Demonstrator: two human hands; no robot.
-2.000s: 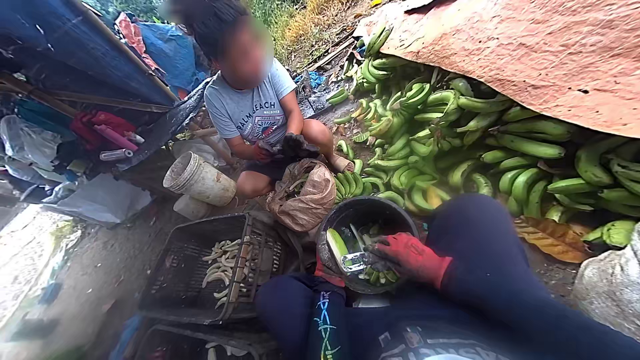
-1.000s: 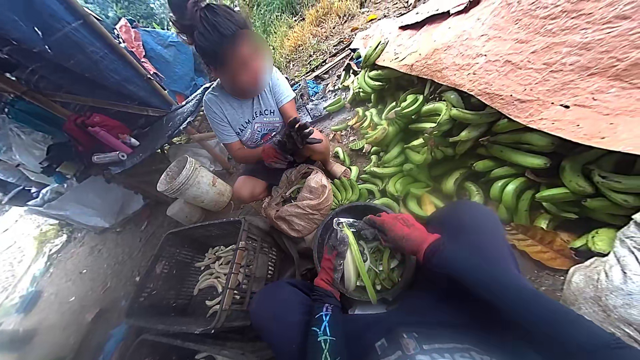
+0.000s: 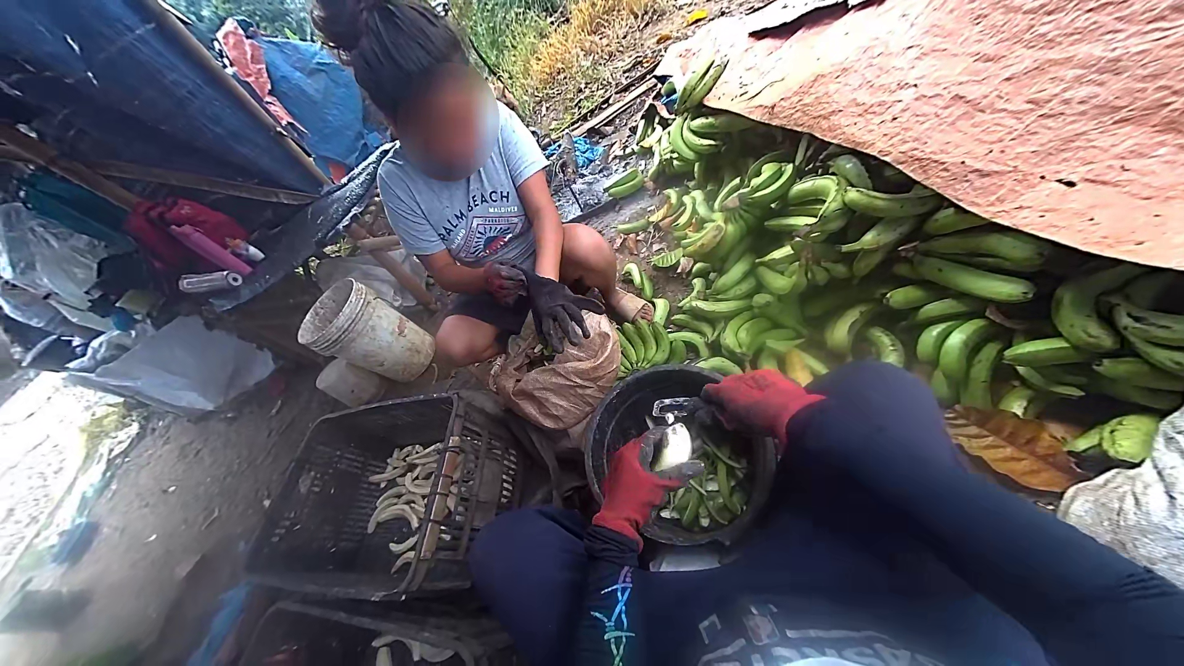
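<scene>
My left hand [image 3: 638, 483], in a red and grey glove, grips a pale, peeled green banana [image 3: 674, 446] over a round black tub [image 3: 603, 418]. At the tub's right rim my right hand [image 3: 751, 403], gloved alike, holds a metal-bladed peeler [image 3: 677, 407], close to the banana but apart from it. Green peel strips [image 3: 708, 495] lie in the tub below both hands. Peeled bananas [image 3: 407, 495] lie in a black plastic crate [image 3: 351, 421] to the left.
A large pile of green bananas [image 3: 786, 268] spreads at the right under a reddish sheet [image 3: 999, 120]. Opposite, a person [image 3: 481, 203] in dark gloves squats behind a brown sack [image 3: 560, 379]. A dirty white bucket [image 3: 370, 331] and a second crate [image 3: 314, 634] are at the left.
The banana in my left hand now shows a pale, peeled end; a long green strip hung at it a second ago. The other person's gloved hands have lowered toward the sack.
</scene>
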